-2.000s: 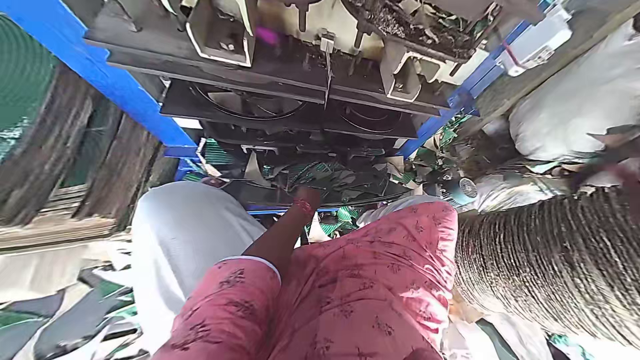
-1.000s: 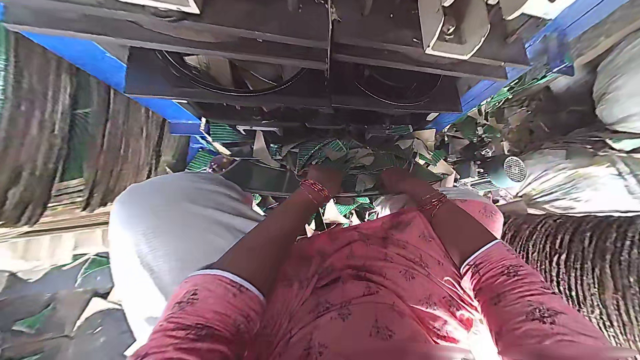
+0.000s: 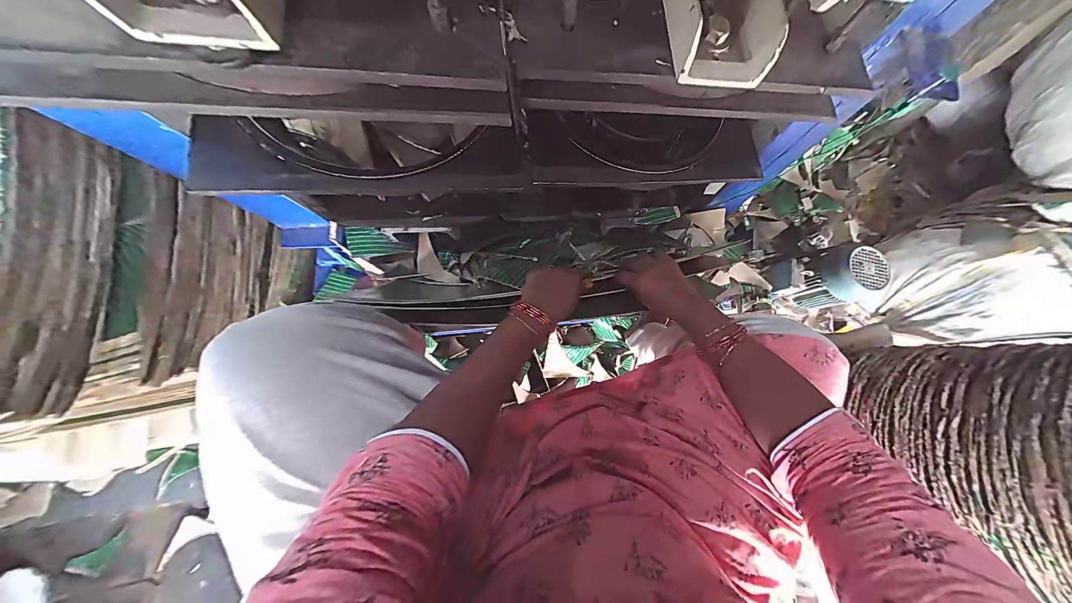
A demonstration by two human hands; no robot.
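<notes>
Both hands are low at the front of a dark metal machine (image 3: 360, 180) with round openings, close together over a dark curved ledge (image 3: 410, 311). My left hand (image 3: 554, 293), red bangles on its wrist, touches the ledge among green and pale sheet scraps (image 3: 511, 266). A short gap to its right, my right hand (image 3: 657, 283) reaches into the same scraps, also with bangles on the wrist. The fingers of both are shaded and bent away from view, so what they grip cannot be told.
Blue frame legs (image 3: 293, 219) flank the machine. At the right stand a stack of round-edged sheets (image 3: 963, 435), a motor with a round grille (image 3: 867, 268) and a pale sack (image 3: 1043, 117). More stacked sheets (image 3: 59, 260) are at the left. Scraps (image 3: 126, 536) litter the floor.
Two seconds ago only one hand showed at the scraps; a second ago both were there. Since then the hands have stayed near the ledge. The view has shifted closer to the machine's lower part.
</notes>
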